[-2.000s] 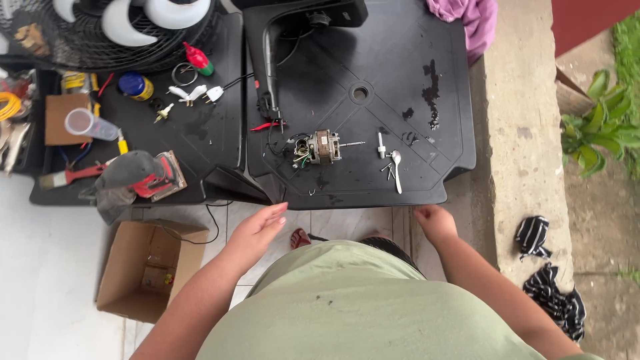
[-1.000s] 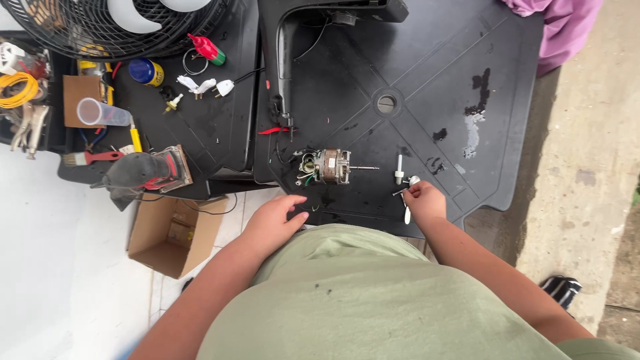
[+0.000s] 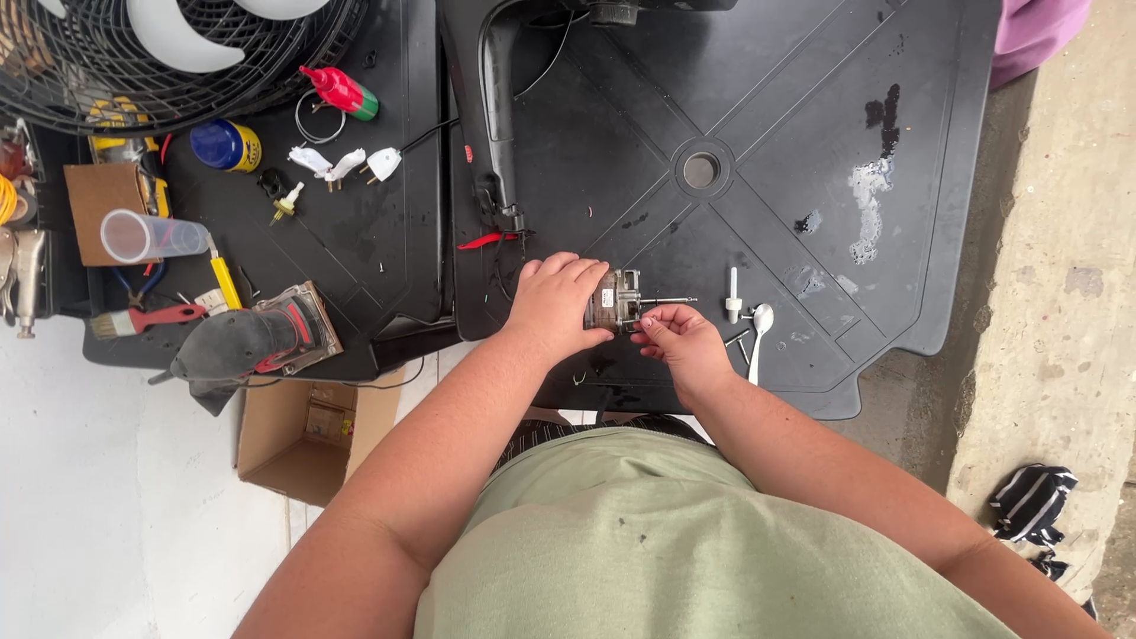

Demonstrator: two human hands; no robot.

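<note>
An electric fan motor (image 3: pixel 612 300) lies on the black plastic table, its metal shaft pointing right. My left hand (image 3: pixel 557 306) grips the motor's left end and hides the wires there. At the motor's front right corner, my right hand (image 3: pixel 679 342) has thumb and fingertips pinched together; a small part between them is too hidden to name. Right of that hand lie several loose screws (image 3: pixel 743 344), a white plastic spoon (image 3: pixel 759 341) and a white plastic pin-like part (image 3: pixel 733 295). Red-handled pliers (image 3: pixel 486 240) lie behind my left hand.
A black fan stand (image 3: pixel 500 124) lies at the back. On the left are a fan grille (image 3: pixel 266 89), a sander (image 3: pixel 257 342), a brush (image 3: pixel 146 319), a clear cup (image 3: pixel 151 237), white plugs (image 3: pixel 384 163) and a red-green bottle (image 3: pixel 342 91). A cardboard box (image 3: pixel 297 435) stands below.
Both hands have moved onto the motor. The left came from the table's front edge; the right came from beside the spoon and screws, where it was one second ago.
</note>
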